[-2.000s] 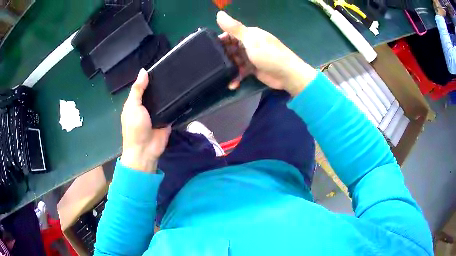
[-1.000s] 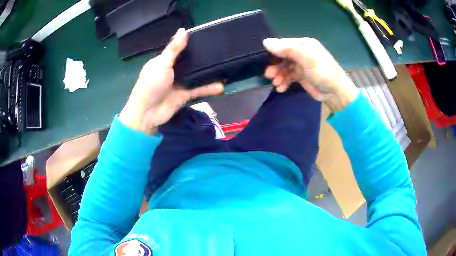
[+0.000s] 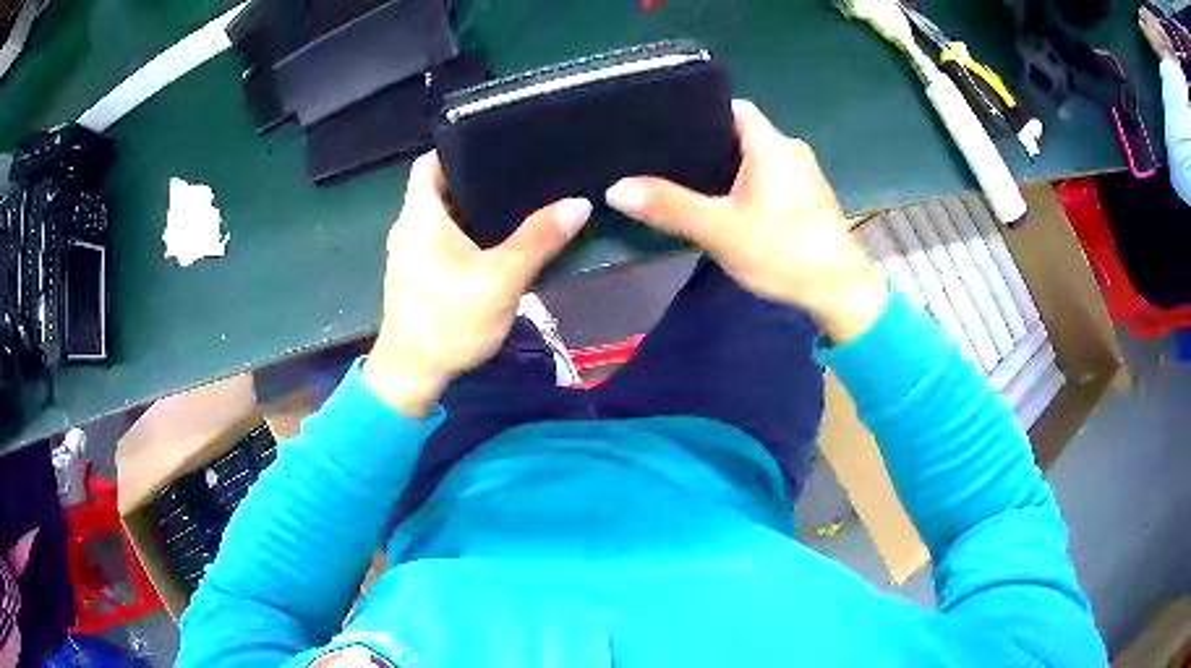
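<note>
A black unit with a silver strip along its upper edge is held over the bench's near edge. My left hand grips its left end, with the thumb on the flat black face. My right hand grips its right end, with the thumb on the same face. The two thumb tips are close together near the lower edge. The fingers behind the unit are hidden. Flat black cover panels lie in a loose pile behind and left of the unit.
Black units stand at bench left, near a torn white scrap. A mallet and yellow-handled pliers lie at right. Below the bench are a carton of black units and a carton of white pieces. Another person's sleeve shows far right.
The unit has turned from a slant to nearly level, its silver-strip edge now facing up more. My right hand, loose at its end before, has closed on it, and both thumbs now lie on its face.
</note>
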